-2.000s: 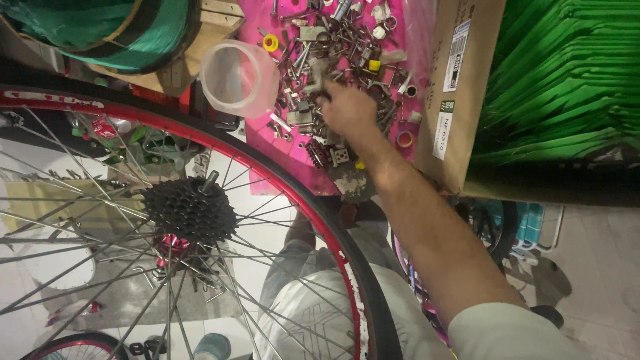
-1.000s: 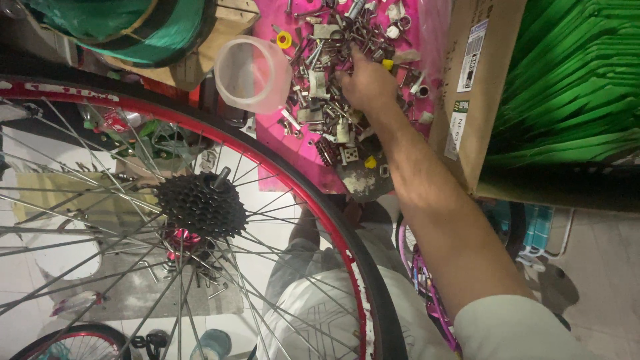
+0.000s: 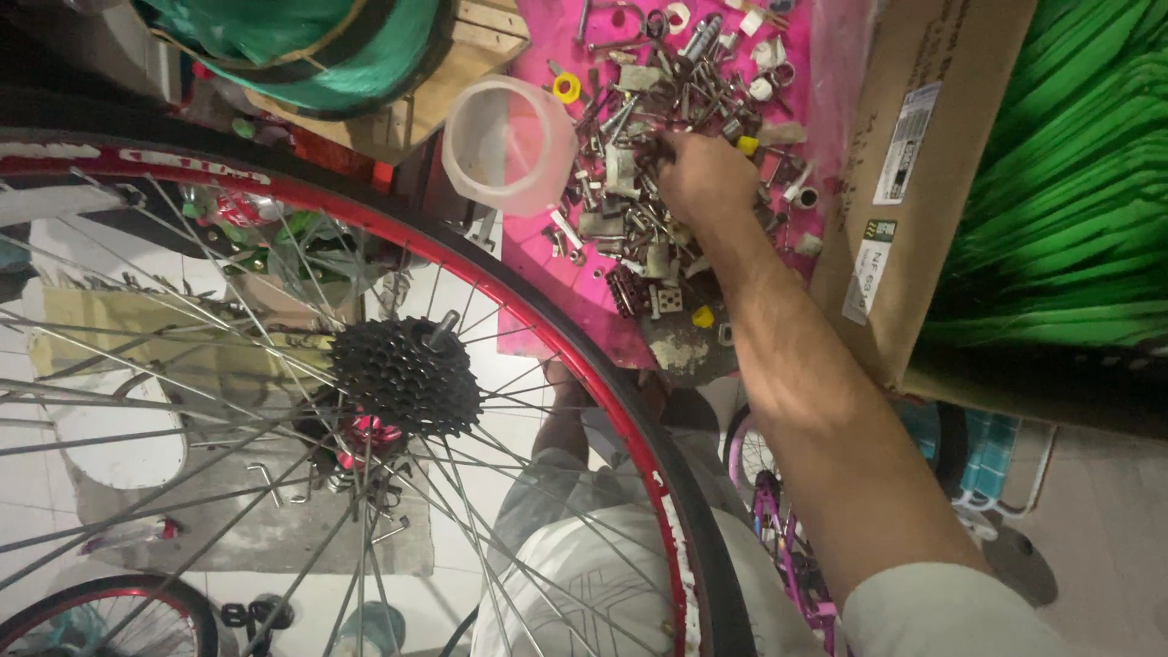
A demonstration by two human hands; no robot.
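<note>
My right hand reaches into a heap of loose metal bolts, nuts and small fittings spread on a pink plastic sheet. Its fingers are bent down among the pieces, and whether they grip one is hidden. A translucent plastic container stands just left of the heap. A bicycle wheel with a red rim and black tyre fills the left and lower view, its black sprocket cassette facing up. My left hand is not visible.
A cardboard box with green sheets stands at the right. Green wrapped material lies at the upper left. Below are a purple bicycle frame, a smaller red-rimmed wheel and hex keys on a grey mat.
My right hand has shifted within the heap of parts, its fingers now bent lower among the pieces than two seconds ago. The view has shifted slightly.
</note>
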